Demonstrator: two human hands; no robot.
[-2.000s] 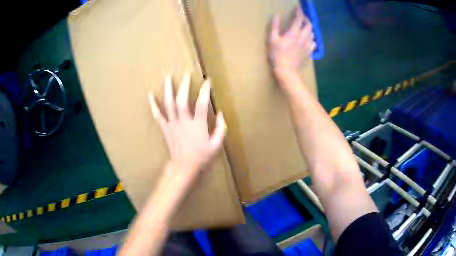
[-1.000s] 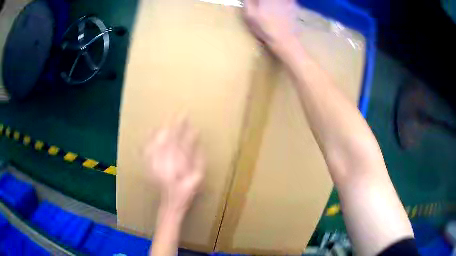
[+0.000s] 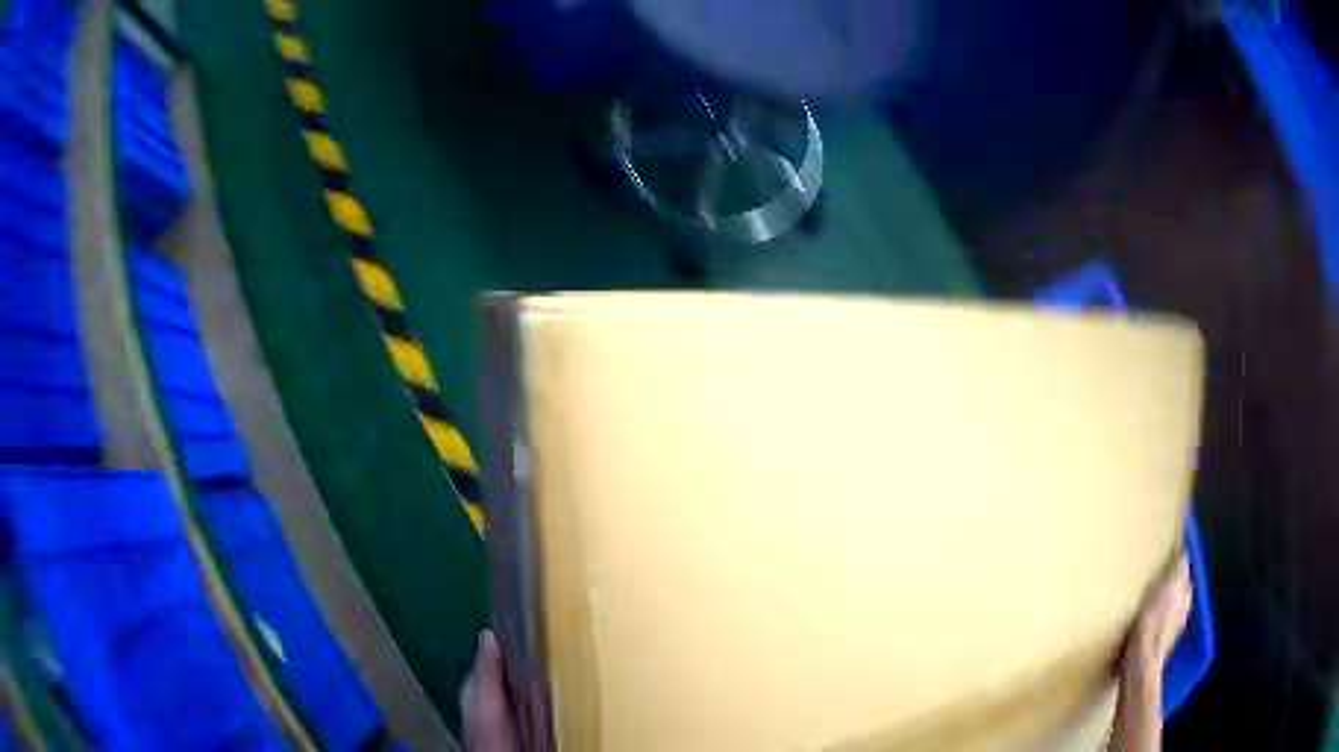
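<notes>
A large closed brown cardboard carton (image 3: 866, 514) fills the lower middle and right of the view, its top flaps shut. My left hand (image 3: 489, 699) is at the carton's left side near the bottom edge of the picture, partly cut off, its fingers against the side. My right hand (image 3: 1160, 617) is on the carton's right side, blurred, with its fingertips at the edge. A blue crate (image 3: 1192, 632) shows at the right beside and below the carton.
Yellow-black tape (image 3: 375, 282) runs along the green floor at left. Blue bins (image 3: 103, 588) stand in curved rows at far left. A stool with a round seat (image 3: 793, 37) and metal foot ring (image 3: 756, 221) stands beyond the carton.
Both hands have moved from the carton's top to its opposite sides. The view has turned, so the stool is now ahead and the tape and blue bins are at left.
</notes>
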